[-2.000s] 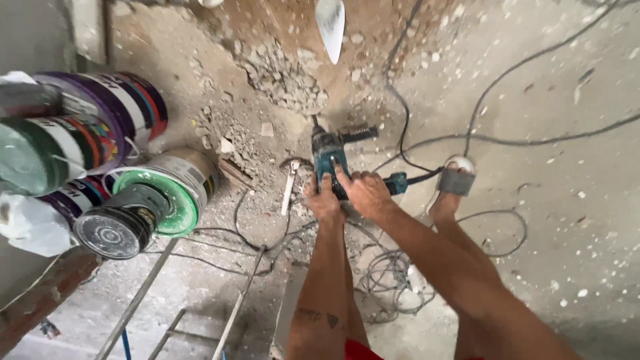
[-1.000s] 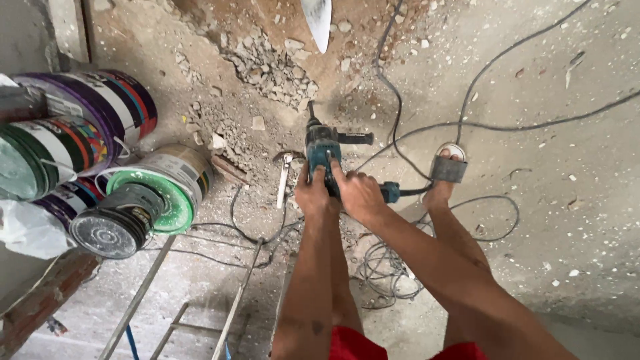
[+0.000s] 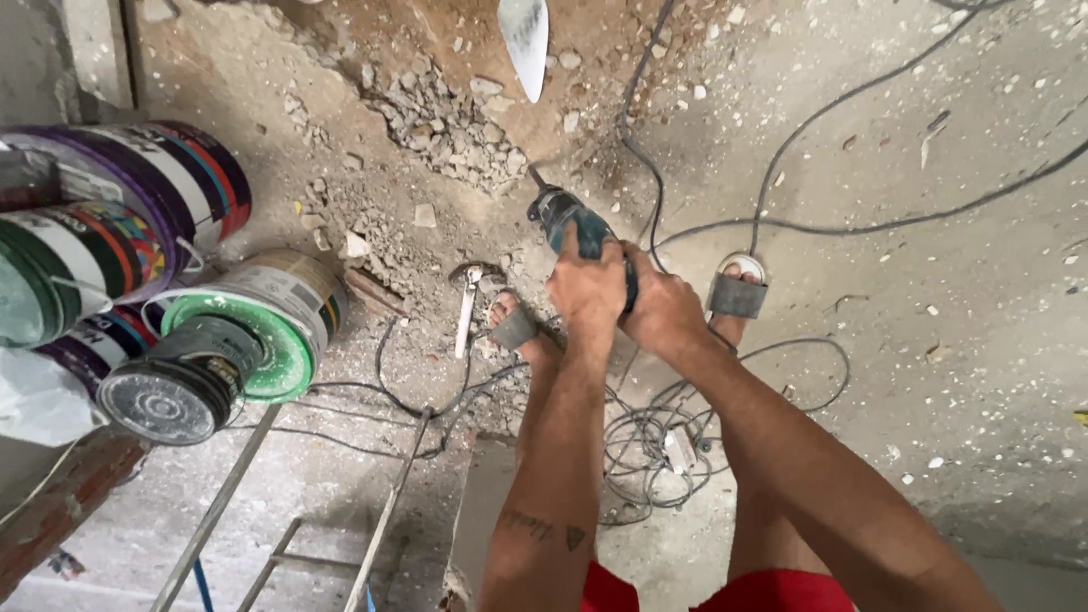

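A teal and black rotary hammer drill point(image 3: 568, 217) is held in both hands, its bit pointing up and left at the edge of the broken concrete rubble point(image 3: 455, 127). My left hand point(image 3: 588, 276) is closed around the front of the drill's body. My right hand point(image 3: 667, 302) grips its rear, where the handle is mostly hidden under the fingers. The bit's tip lies near the rubble's right end; whether it touches the floor I cannot tell. A pointed metal trowel blade point(image 3: 525, 47) lies above the drill.
Paint buckets point(image 3: 191, 183) and a green-rimmed bucket point(image 3: 297, 340) stand at left. Metal rails point(image 3: 223, 501) lie below them. A black cable point(image 3: 816, 228) crosses the floor at right, with tangled cords point(image 3: 646, 459) between the legs. Sandalled feet point(image 3: 738, 293) flank the drill.
The drill has turned so its bit points more to the left, and its side handle no longer shows at the right. Both hands have turned with it. The left foot has come into view.
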